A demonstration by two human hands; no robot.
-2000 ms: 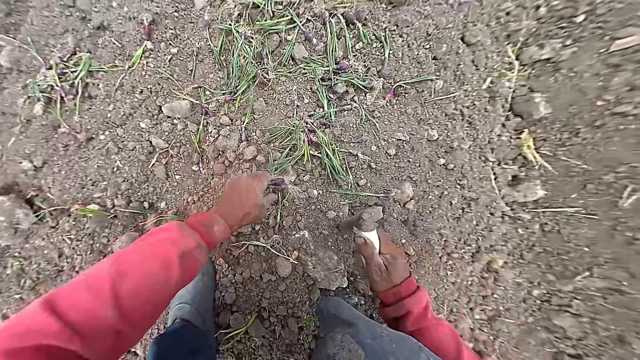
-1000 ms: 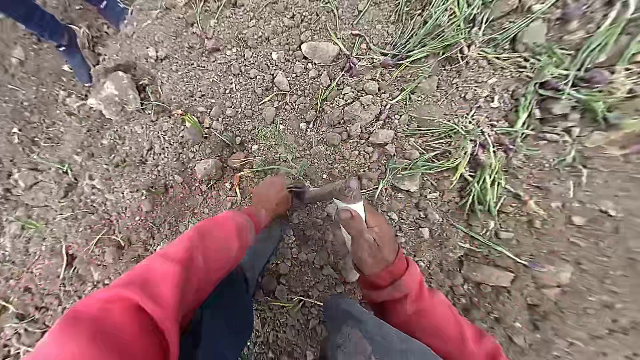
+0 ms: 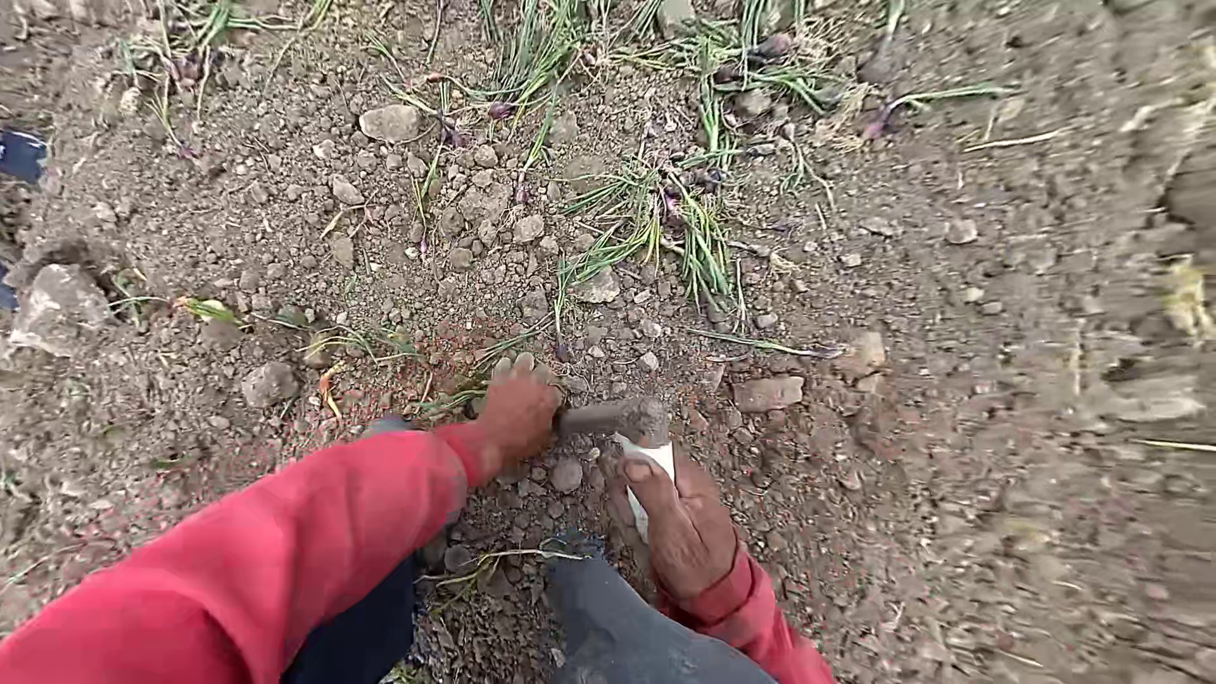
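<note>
My right hand point(image 3: 686, 518), in a red sleeve, grips the handle of a short hand hoe point(image 3: 613, 416), with something white wrapped about the handle. The tool's metal head points left toward my left hand. My left hand point(image 3: 518, 408) is down at the soil beside the tip of the head, over green leaves of a small plant point(image 3: 454, 399); its fingers point forward, and whether they pinch anything is hidden. Just ahead lies a bunch of onion seedlings with purple bulbs point(image 3: 673, 209). A single seedling point(image 3: 769, 344) lies to the right of it.
More onion seedlings point(image 3: 532, 57) lie farther forward. Stones sit about the loose soil, among them a large pale rock point(image 3: 59, 309) at the left and a flat stone point(image 3: 768, 393) at the right. My knee point(image 3: 636, 617) is near the bottom. Dark blue cloth point(image 3: 21, 155) shows at the left edge.
Two seconds ago my left hand was at a purple-bulbed seedling and the hoe was apart from it; now the hoe's head is beside that hand. The view swung left and partly back.
</note>
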